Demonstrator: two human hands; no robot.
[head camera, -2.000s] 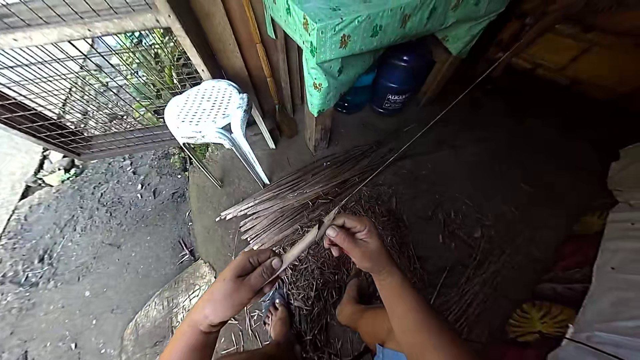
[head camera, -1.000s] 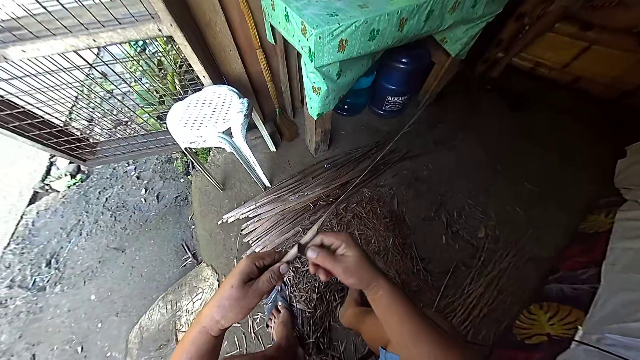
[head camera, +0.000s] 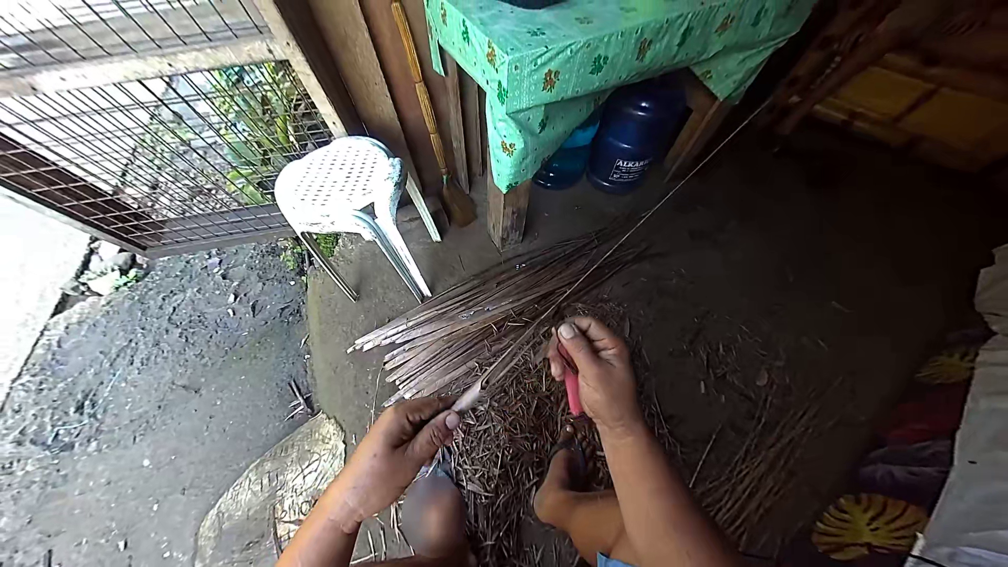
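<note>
My left hand (head camera: 413, 441) grips the broad pale end of a long, thin palm frond strip (head camera: 504, 364), which slants up and right toward the dark far side. My right hand (head camera: 602, 370) is closed around a red-handled tool (head camera: 572, 387), beside the strip and to its right; the tool's blade cannot be made out. Beyond both hands a bundle of similar long brown strips (head camera: 472, 303) lies on the floor, pale ends to the left. Under the hands, between my feet, spreads a heap of brown shavings (head camera: 512, 457).
A white plastic stool (head camera: 339, 181) stands by the wire mesh gate (head camera: 157, 150). A table with a green cloth (head camera: 567, 63) has blue water containers (head camera: 634, 142) beneath it. A broom (head camera: 457, 197) leans at the wall. Thin sticks (head camera: 764, 465) lie at the right.
My right hand has moved up and right, away from my left hand, and the red handle now shows in it. My left hand still holds the strip's pale end.
</note>
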